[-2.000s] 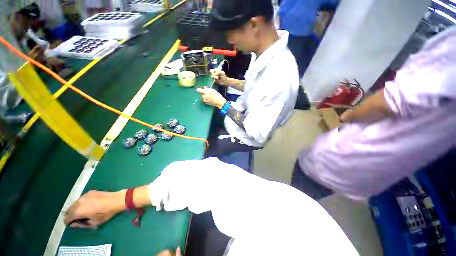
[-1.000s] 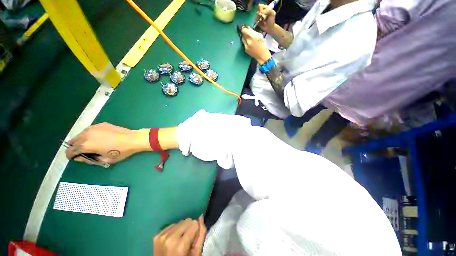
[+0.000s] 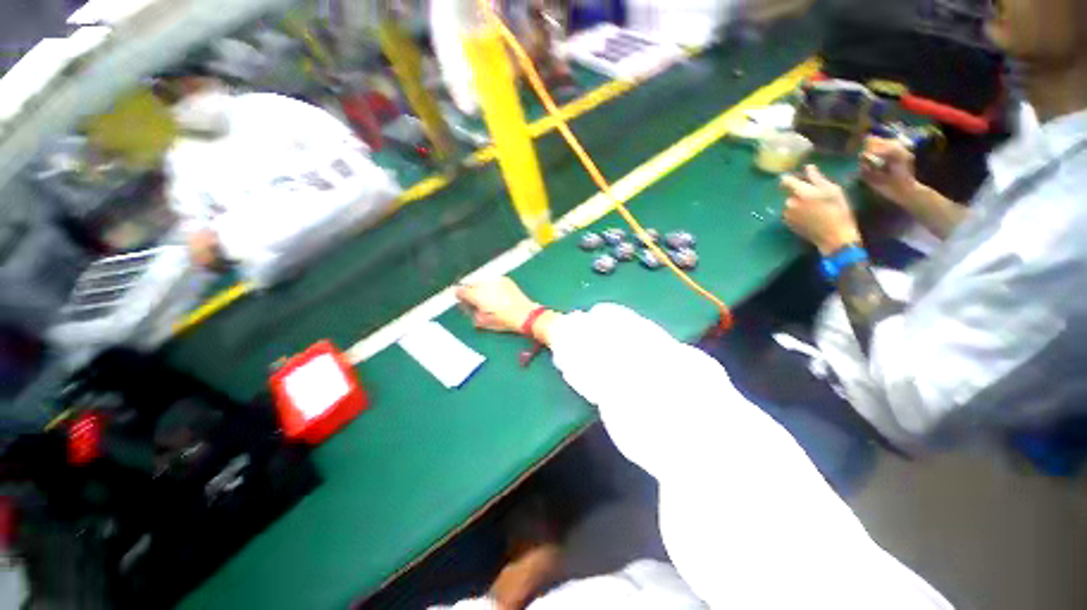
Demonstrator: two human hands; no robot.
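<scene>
My right hand (image 3: 499, 305), with a red wristband, rests on the green bench near the pale metal strip. Its fingers are bent together; the dark thin tweezers seen in it a second ago are lost in blur now. The white label sheet (image 3: 441, 354) lies flat just left of this hand. My left hand (image 3: 525, 572) is low in the picture, below the bench's front edge, dark and blurred; what it holds cannot be told. Several round circuit board assemblies (image 3: 626, 250) lie grouped right of my right hand, by the orange cable.
A red parts tray (image 3: 347, 411) with white contents stands left of the sheet, beside a dark fixture (image 3: 191, 459). The orange cable (image 3: 608, 188) crosses the bench. A yellow post (image 3: 510, 137) stands behind. A coworker (image 3: 954, 274) sits at right; another person (image 3: 280, 167) is across the conveyor.
The view has swung left and widened, bringing in the full red tray and fixture. My right hand stays beside the sheet. My left hand shows lower and darker.
</scene>
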